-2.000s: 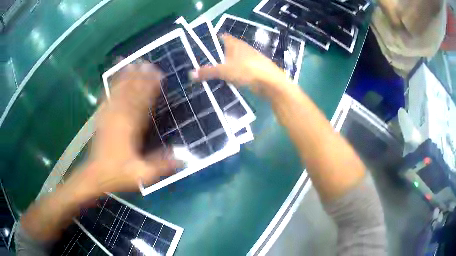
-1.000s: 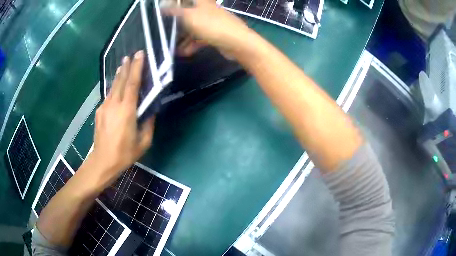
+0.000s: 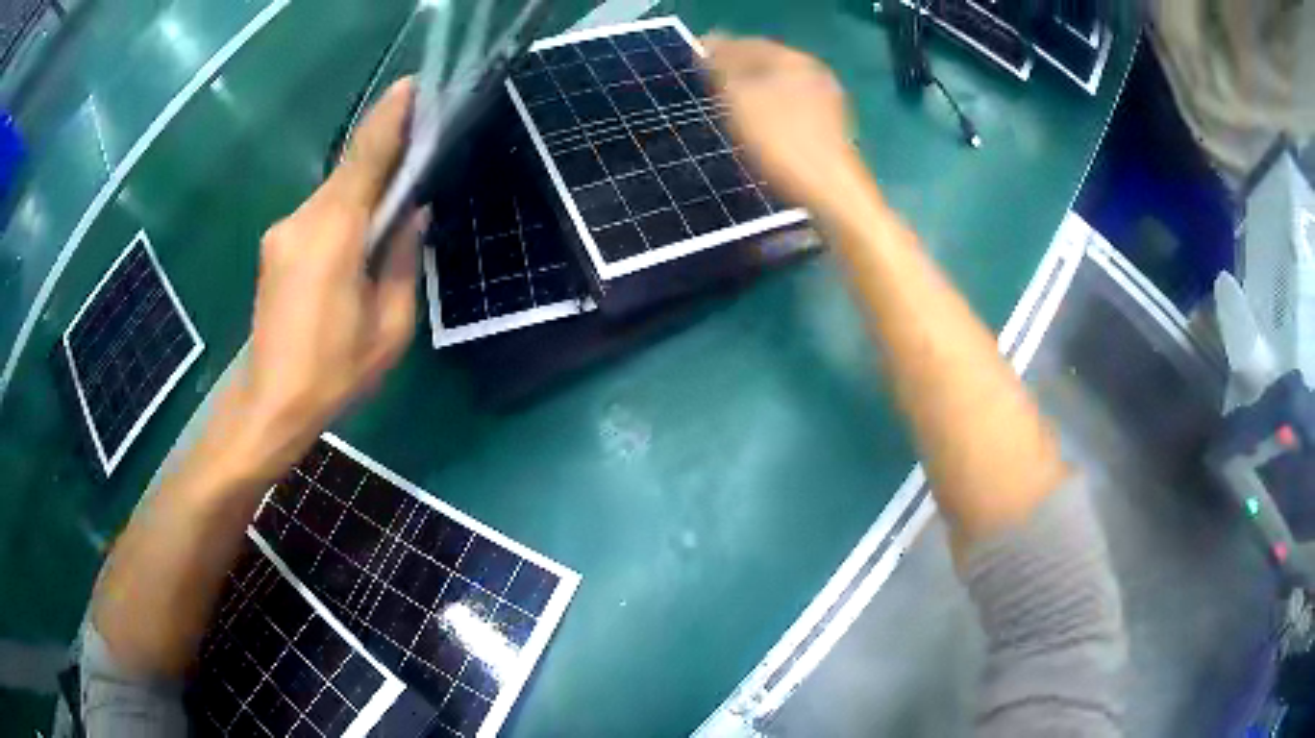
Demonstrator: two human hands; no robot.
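Note:
My left hand [image 3: 332,289] grips a few solar panels [image 3: 459,90] held on edge, blurred, at the upper left of centre. My right hand [image 3: 786,108] is at the right edge of another solar panel [image 3: 649,144], which lies face up and raised over the stack, its fingers at the upper right corner. Beneath and to the left, a further panel [image 3: 505,257] lies face up on the green table [image 3: 649,476]. The undersides of the stack are hidden.
Two overlapping panels [image 3: 433,577] lie at the lower left. A single panel [image 3: 133,353] lies at the far left. More panels and a black lead [image 3: 952,108] are at the upper right. The tester [image 3: 1110,476] stands right, with a lit meter [image 3: 1269,498]. A person's sleeve [image 3: 1226,72] shows top right.
The panels in my left hand have parted from the stack, exposing face-up panels below. My right hand has moved right, from the held panels to the raised panel's edge.

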